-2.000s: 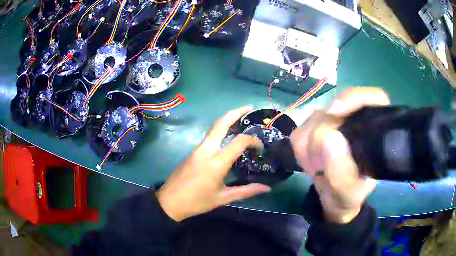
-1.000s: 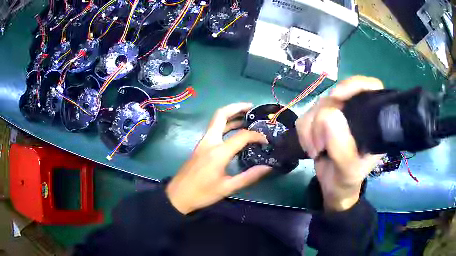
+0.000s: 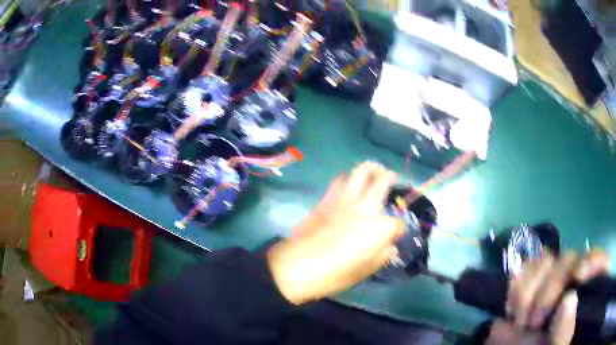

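The view is blurred. A round black motor housing (image 3: pixel 420 232) with a circuit board lies on the green bench, its wire harness (image 3: pixel 446 176) pointing up right towards the feeder. My left hand (image 3: pixel 348 232) lies on the left side of the housing, its fingers over the rim. My right hand (image 3: pixel 544 296), low at the right, is closed round the black electric screwdriver (image 3: pixel 483 291). The thin bit points left towards the housing's lower edge; whether it touches cannot be told. Another housing with a board (image 3: pixel 523 244) lies just above my right hand.
The white screw feeder (image 3: pixel 432 114) stands behind the housing. Rows of finished-looking housings with wires (image 3: pixel 209 189) fill the bench at the left and back. A red stool (image 3: pixel 88 242) stands on the floor at left. The green bench's edge (image 3: pixel 182 236) curves in front.
The view has shifted, so the bench things appear further right and lower. My right hand and the screwdriver have moved right and down, away from the board's middle. More of the second housing shows at right.
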